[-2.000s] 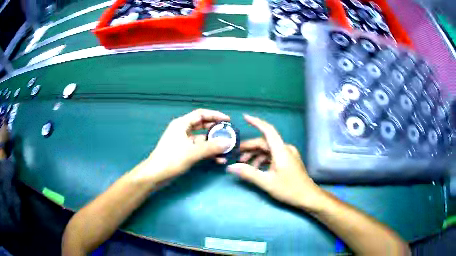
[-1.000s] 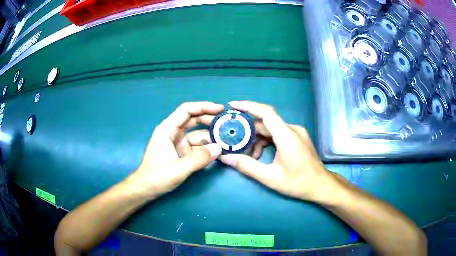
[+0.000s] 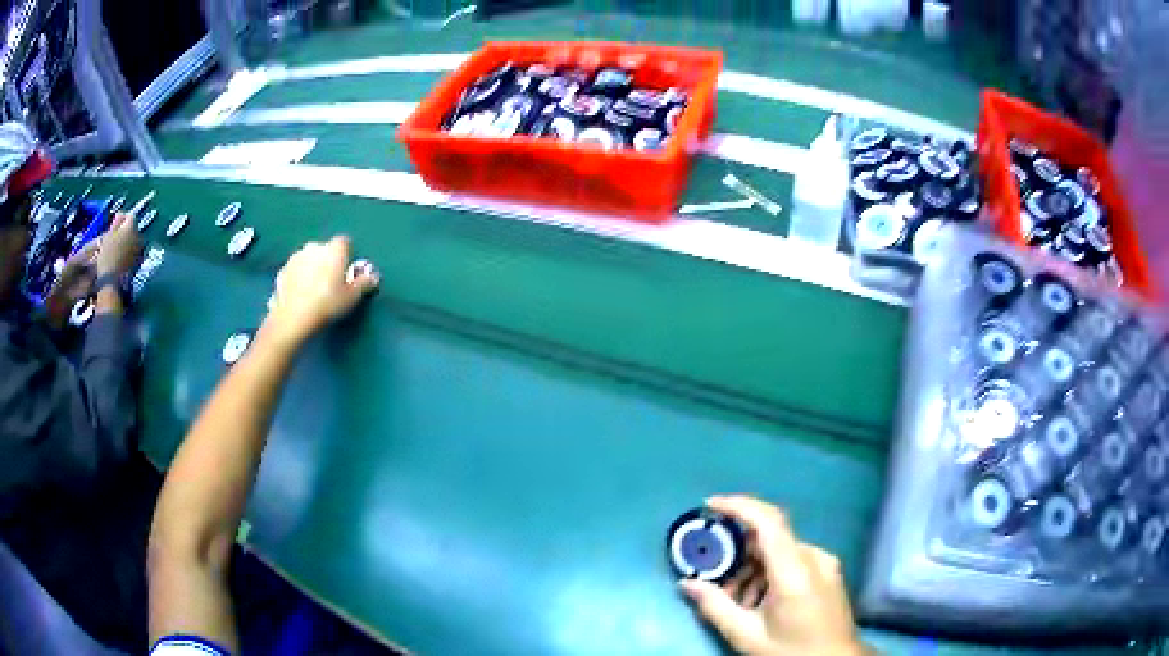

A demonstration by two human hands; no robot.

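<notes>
My right hand is low and right of centre. It holds a disc unit with a black rim, a white ring and a dark centre, face up, between thumb and fingers. My left hand is stretched out to the far left over the green bench. Its fingertips are at a small pale disc; the hand is blurred and I cannot tell if the disc is gripped. Another disc lies on the bench below my left wrist.
A clear blister tray of discs lies at right. Behind are a red parts bin, a squeeze bottle, a clear parts box and a second red bin. Another worker is at far left, beside more loose discs.
My hands have parted. My left hand has moved from the centre to the far left. My right hand keeps the disc unit, now lower right in view. The camera has turned left and up.
</notes>
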